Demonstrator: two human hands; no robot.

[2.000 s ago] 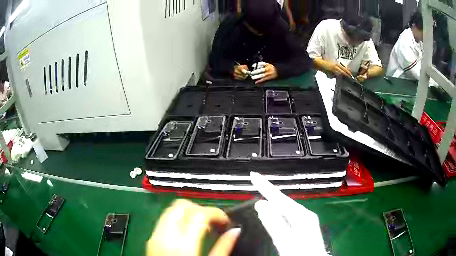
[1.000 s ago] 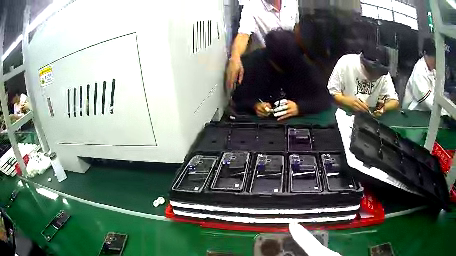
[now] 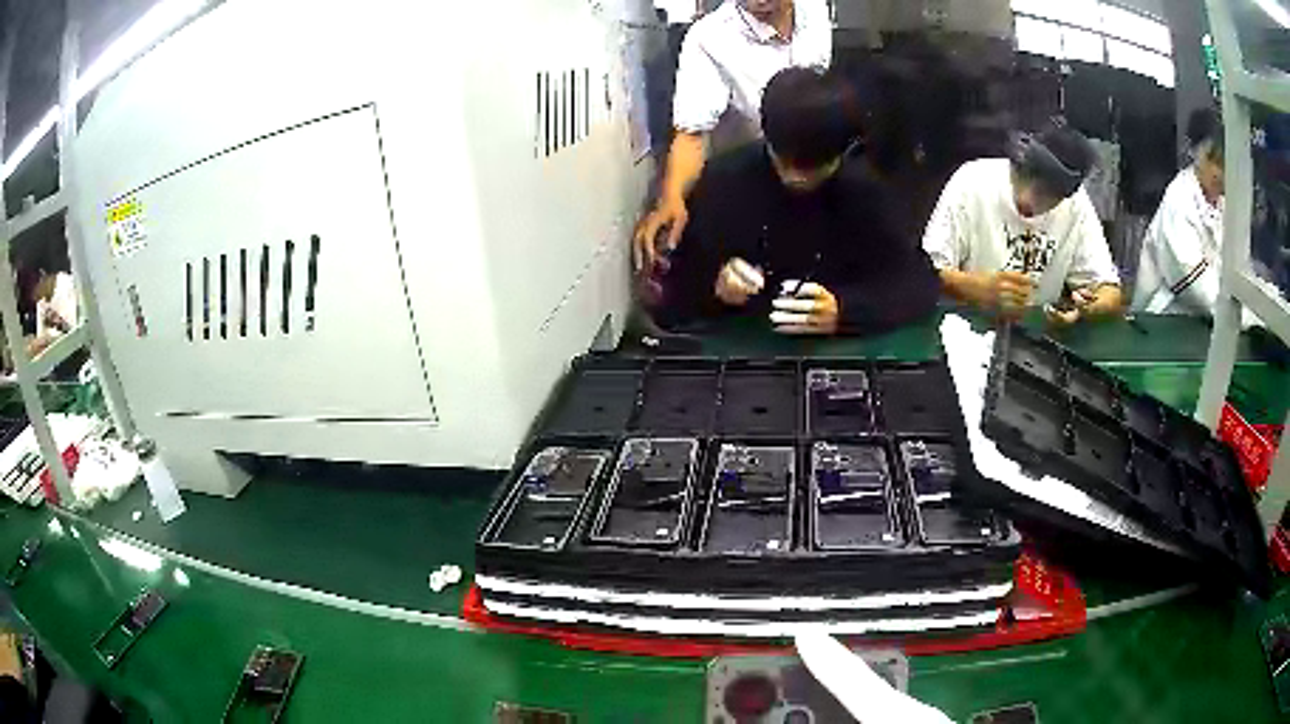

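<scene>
A dark phone housing with round camera rings (image 3: 750, 689) shows close up at the bottom edge, cut off by the frame. My right hand (image 3: 866, 682), in a white glove, shows only as one finger lying across the housing's right part; its grip is hidden. My left hand is out of the picture. A black blister tray (image 3: 750, 567) on a stack holds a front row of phone housings (image 3: 751, 495) and one housing in the back row (image 3: 838, 402).
An empty black tray (image 3: 1089, 439) leans at the stack's right. A red tray (image 3: 1047, 601) lies underneath. More housings (image 3: 265, 685) lie on the green belt (image 3: 382, 665). Small white pieces (image 3: 444, 577) sit left of the stack. A large machine (image 3: 283, 283) stands left; people work opposite.
Since two seconds ago the view has tilted up and my left hand has left the picture. Since one second ago the loose housings have shifted left and lower on the belt; my right finger stays across the near housing.
</scene>
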